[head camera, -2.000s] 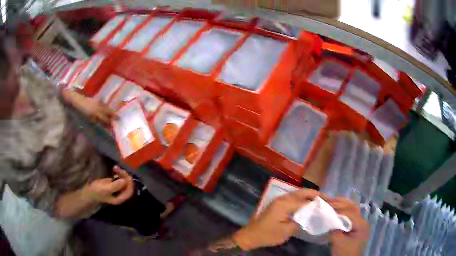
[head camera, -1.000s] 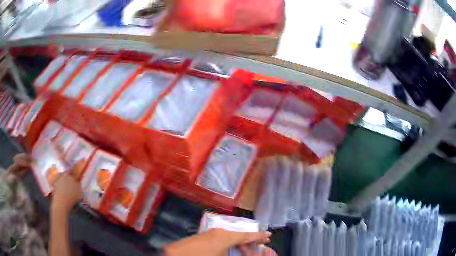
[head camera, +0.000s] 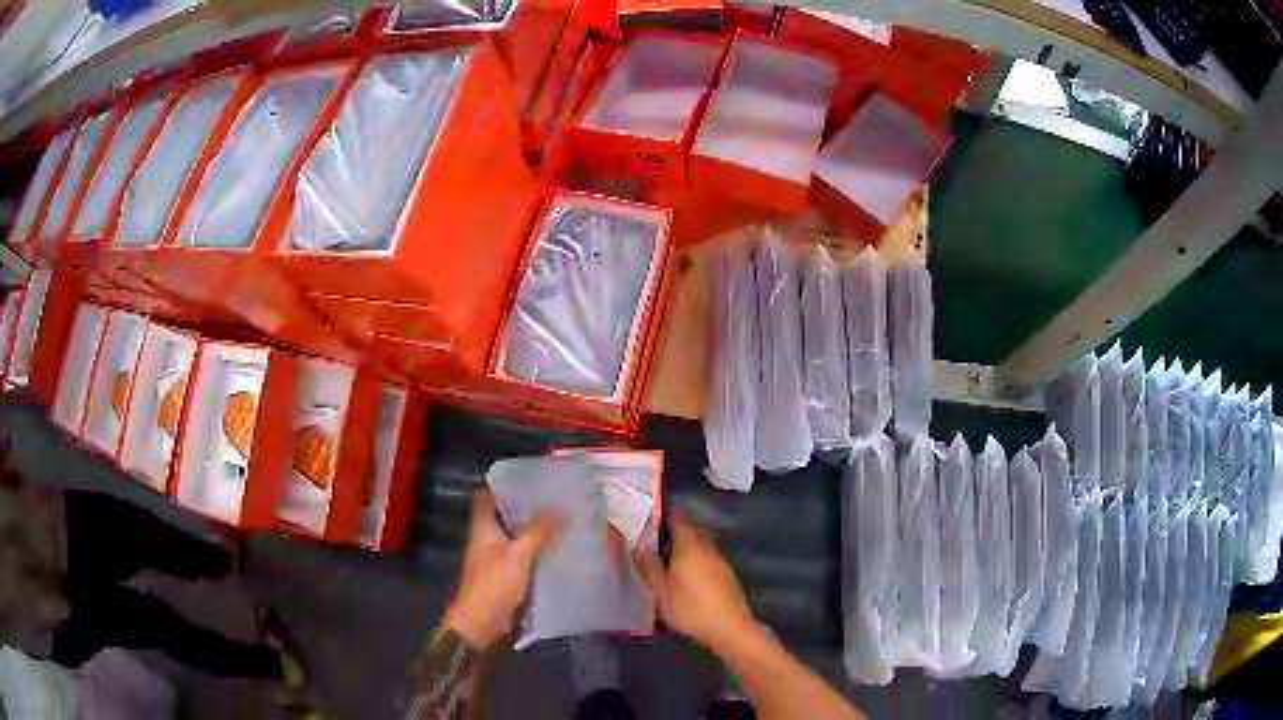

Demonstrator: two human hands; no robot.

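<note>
A grey-white bagged device is held in front of me, partly over an open orange-edged box with a pale inside. My left hand grips the bagged device at its left edge, thumb on top. My right hand is at the right side of the box, its fingers closed around the box edge and near the device's right edge. The lower part of the box is hidden behind the device.
Orange boxes topped with bagged slabs stand at the upper left. Accessory boxes line the left. Bagged devices stand in rows at the right, some on a wooden board. A metal post slants at the right. A person's dark clothing shows lower left.
The view has shifted down and right. The bagged device is now in my left hand over the box. The white item seen between my hands earlier is no longer visible. The co-worker's hands have left view.
</note>
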